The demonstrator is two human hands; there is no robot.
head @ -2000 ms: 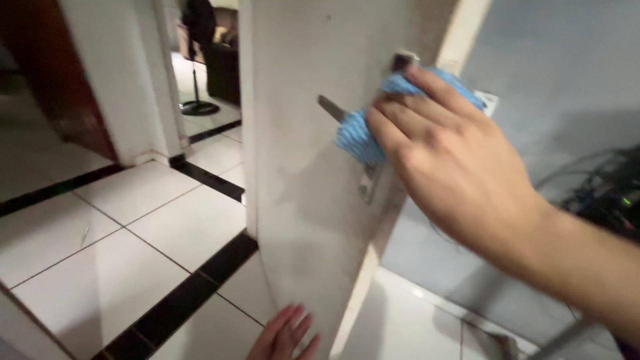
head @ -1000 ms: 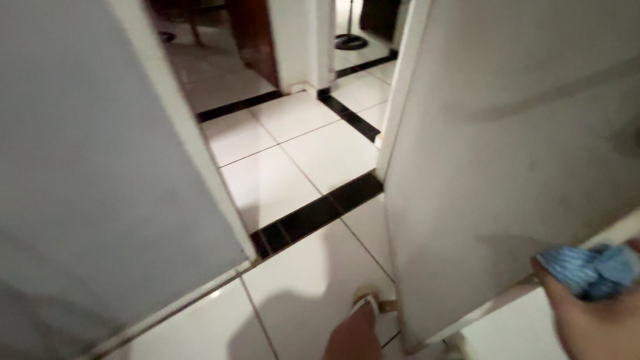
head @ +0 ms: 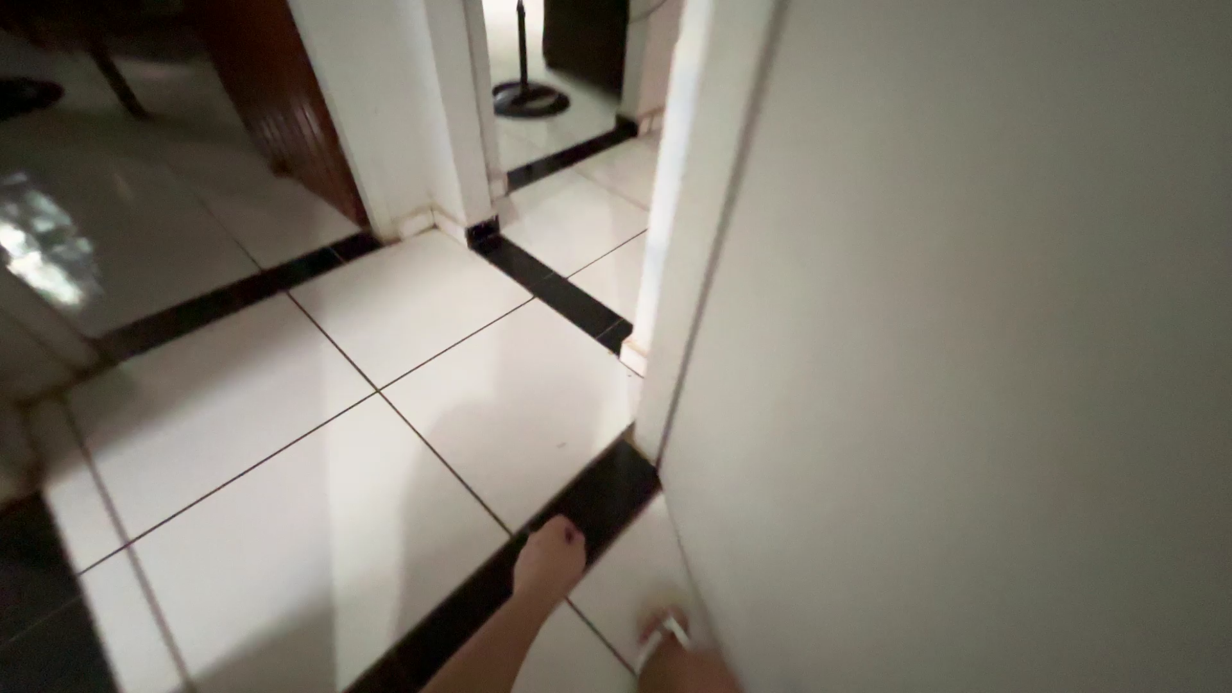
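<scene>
My left hand (head: 551,563) is low in the head view, over the dark threshold strip (head: 602,491). Its fingers look bunched together, and blur hides whether anything is between them. To its right, a foot in a sandal with a white strap (head: 666,630) rests on the white floor tiles beside the pale door (head: 943,346). The door fills the right side, and neither hand is seen touching it. My right hand and the blue cloth are out of view.
White floor tiles (head: 433,385) with dark border strips spread across the hallway. A white wall corner (head: 385,115) stands beyond, with a reddish-brown wooden door (head: 279,106) at its left. Farther back is a round black stand base (head: 530,99).
My right hand with the blue cloth, seen at the door earlier, has left the view. My left hand has come into view since one second ago. The view has shifted toward the hallway.
</scene>
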